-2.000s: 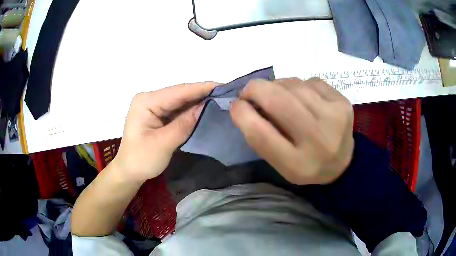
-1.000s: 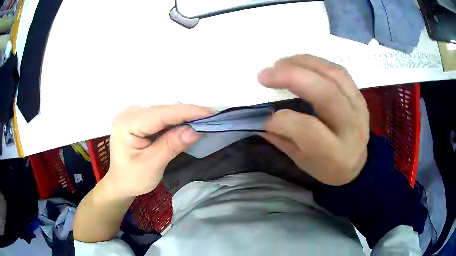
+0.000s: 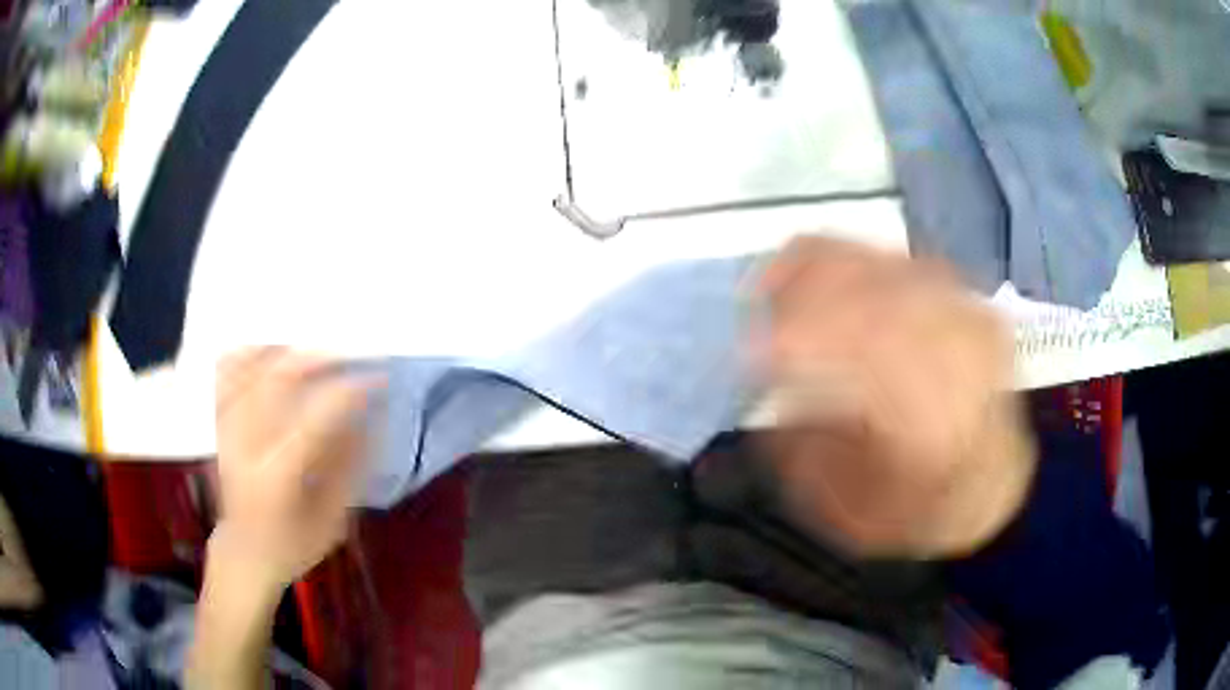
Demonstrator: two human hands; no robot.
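A grey-blue cut panel (image 3: 634,348) is stretched between my two hands at the front edge of the table, partly twisted, with a dark edge showing along its lower side. My left hand (image 3: 290,452) is closed on its left end. My right hand (image 3: 897,391) is at its right end and holds it; this hand is strongly blurred and its fingertips cannot be made out.
A long black strip (image 3: 202,189) lies at the left on the white table (image 3: 391,202). Sewn grey-blue pieces (image 3: 1066,202) lie right of the machine bed (image 3: 728,155). A dark phone (image 3: 1187,209) lies on a yellow pad (image 3: 1201,297). Red baskets (image 3: 155,510) are below the table.
My hands have moved apart, and the folded panel is now opened out and spread between them. The view has shifted, so the machine bed and metal parts above it show more.
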